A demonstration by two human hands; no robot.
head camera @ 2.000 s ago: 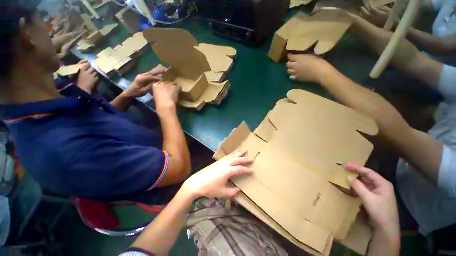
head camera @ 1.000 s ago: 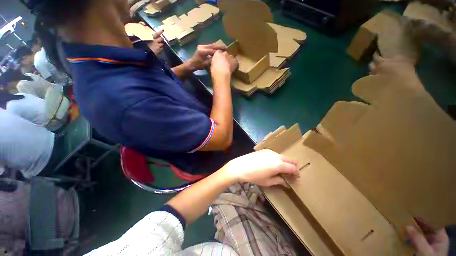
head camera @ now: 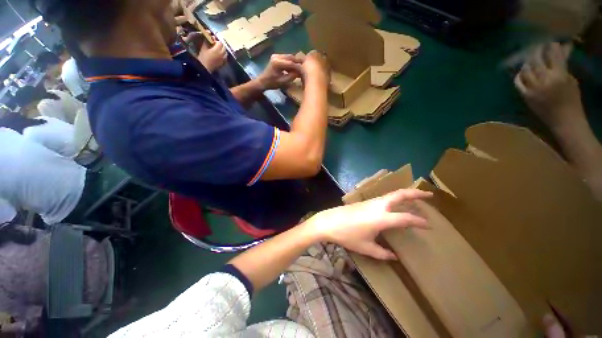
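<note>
A brown box blank (head camera: 528,204) lies at an angle at the table edge and partly over the plaid cloth. Its large lid panel slants up on the right, with rounded, notched lobes at its far end. The base panel (head camera: 455,264) shows a short slot near its lower end. My left hand (head camera: 373,221) rests on the panel's left end with fingers spread, near raised side flaps. My right hand (head camera: 554,325) shows only as fingertips at the bottom right, against the blank's fold; the rest is hidden or cut off. More cardboard (head camera: 389,284) lies underneath.
A navy-shirted worker (head camera: 191,125) sits at left, handling a partly folded box (head camera: 346,86) on stacked blanks. Another person's blurred hand (head camera: 548,82) is over the green table (head camera: 455,92) at upper right. A dark device (head camera: 422,16) stands at the back.
The view has swung right. The lid panel has tilted up from the base. My left hand has opened from the panel's edge and spread over its end. My right hand has moved mostly out of the picture.
</note>
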